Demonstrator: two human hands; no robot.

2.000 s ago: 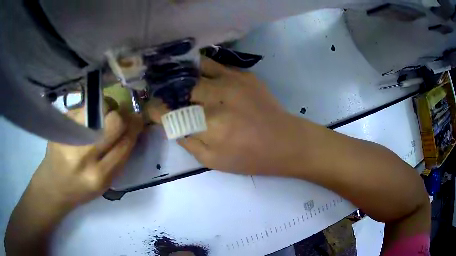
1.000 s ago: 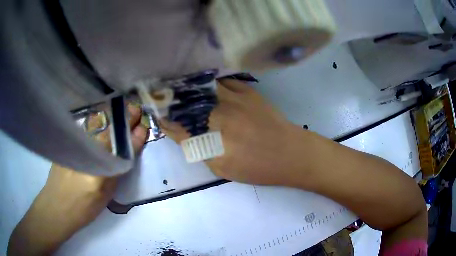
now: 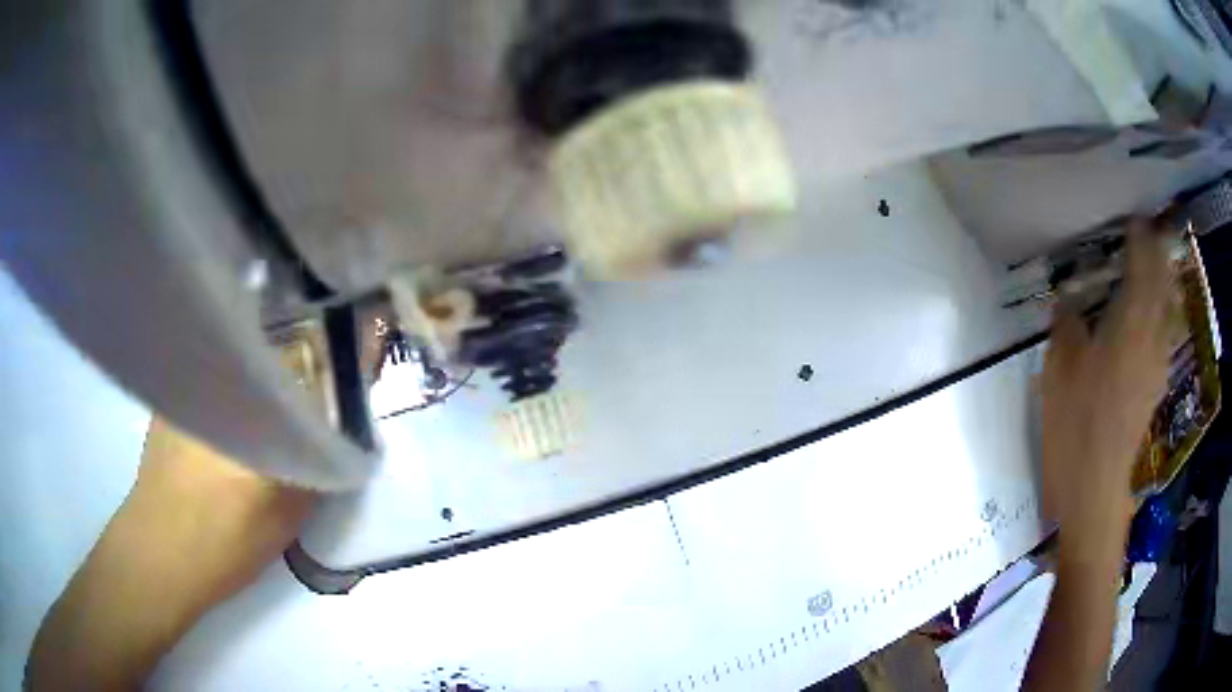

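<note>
The sewing machine head point(image 3: 365, 149) fills the top left, with a large cream knob point(image 3: 676, 176) near the camera and a smaller ribbed white tension dial point(image 3: 541, 425) below it. The needle plate point(image 3: 400, 381) shows beside the dial, with a fine thread near it. My left hand point(image 3: 230, 466) reaches behind the machine head by the needle; its fingers are mostly hidden. My right hand point(image 3: 1111, 358) is blurred at the far right, over small metal parts on the machine bed and beside the yellow parts tray point(image 3: 1207, 365). Whether it holds anything cannot be seen.
The grey-white machine bed point(image 3: 703, 392) has small holes and a dark edge gap. The white table point(image 3: 757, 541) has a printed ruler along its front edge. Papers and brown material lie below the table edge at the lower right.
My right hand has left the needle area and moved far right to the tray side. The machine head and large knob have shifted in view. My left hand stays near the needle.
</note>
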